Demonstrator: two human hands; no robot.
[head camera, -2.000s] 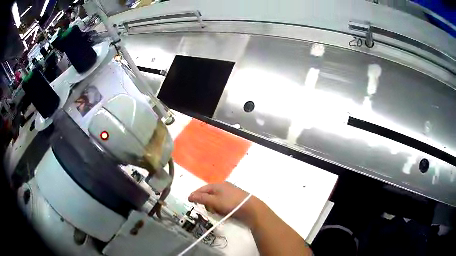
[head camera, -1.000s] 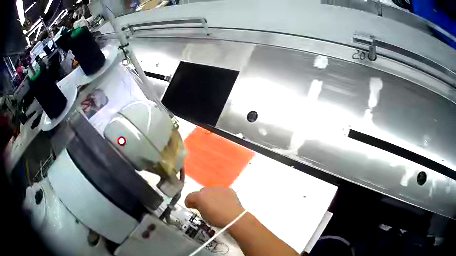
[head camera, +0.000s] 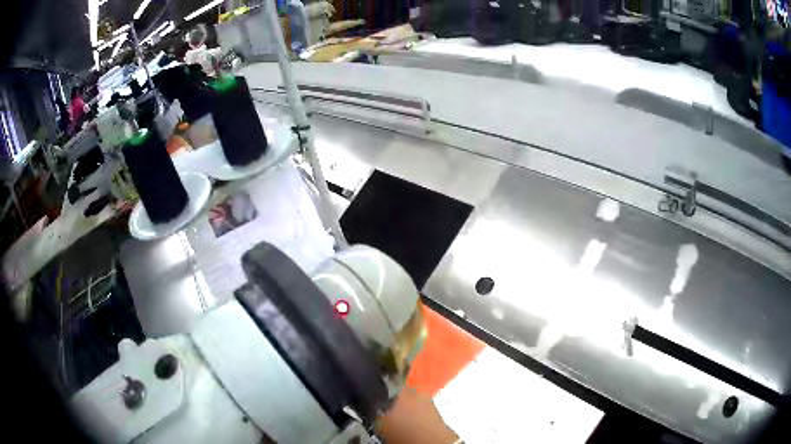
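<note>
The sewing machine's pale head fills the lower left and middle, with its dark round wheel and a rounded pale cover beyond. My right hand shows only as a patch of skin at the bottom edge, right of the wheel. Its fingers are hidden behind the machine or cut off, so its grip cannot be told. The orange sheet lies just beyond it. My left hand is out of the picture. The needle area is hidden.
Two black thread cones, one left and one right, stand on white discs beside an upright pole. A printed sheet lies below them. A metal table with a black rectangle stretches behind. A white panel lies lower right.
The view has swung up and left, so the machine sits lower and further right. My right hand and forearm have dropped mostly out of view. The thin white line over the wrist is gone from view.
</note>
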